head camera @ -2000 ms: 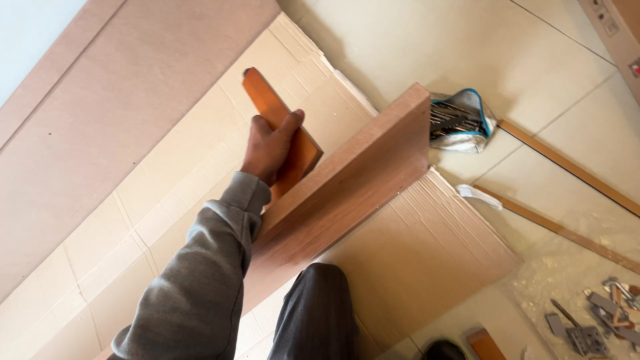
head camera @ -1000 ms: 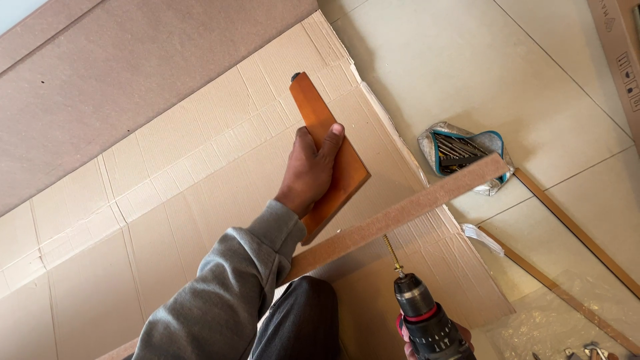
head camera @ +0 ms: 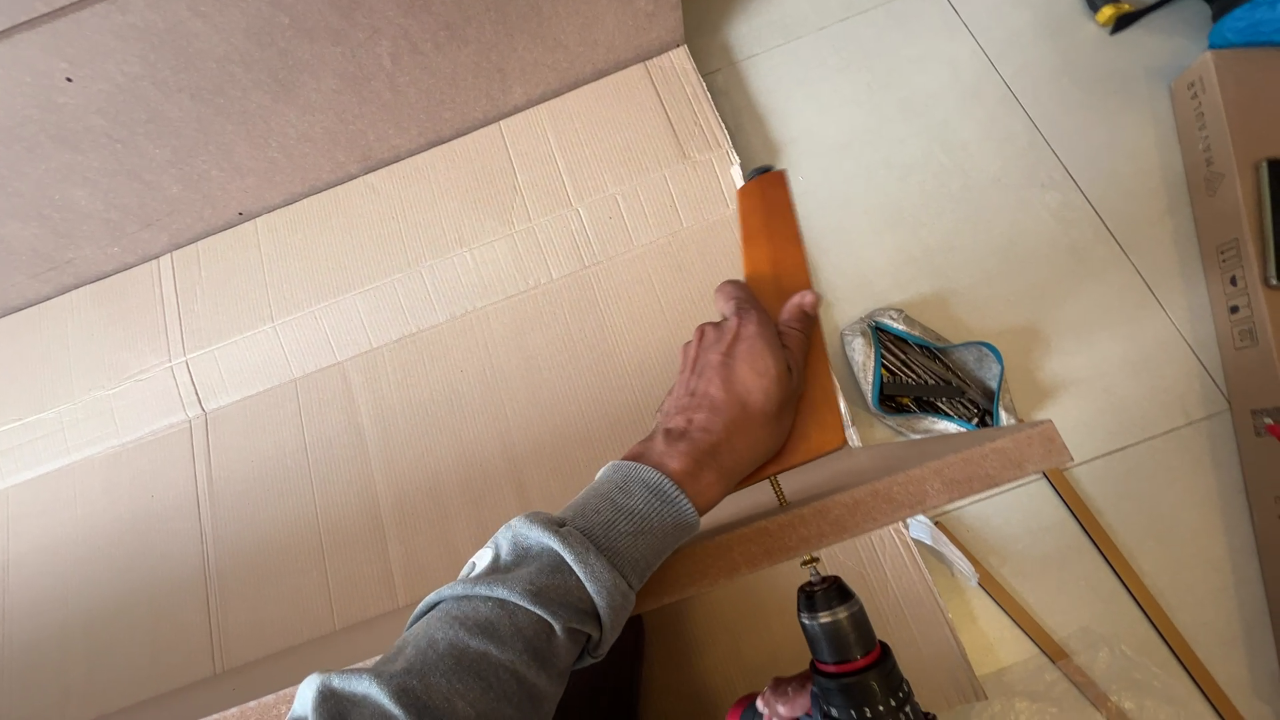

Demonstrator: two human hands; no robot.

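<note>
My left hand [head camera: 735, 390] grips a tapered orange-brown wooden furniture leg [head camera: 775, 235] with a dark foot at its far end. The leg's wide end is at the face of a long wooden board [head camera: 860, 510] standing on edge. A threaded screw [head camera: 778, 490] shows between the leg and the board. At the lower edge, my right hand [head camera: 785, 697], mostly out of frame, holds a cordless drill [head camera: 845, 640]. Its bit meets a brass-coloured screw head [head camera: 810, 562] on the board's near side.
Flattened cardboard [head camera: 450, 400] lies beneath, with a brown panel [head camera: 330, 110] at upper left. An open pouch of drill bits [head camera: 930, 375] sits beyond the board's end. Thin wooden strips [head camera: 1140, 590] lie on the tiles at lower right, near a cardboard box [head camera: 1225, 250].
The drill, out of view two seconds ago, has come up to the board's near side. The leg has moved right along the board, and its wide end is now at the board's face.
</note>
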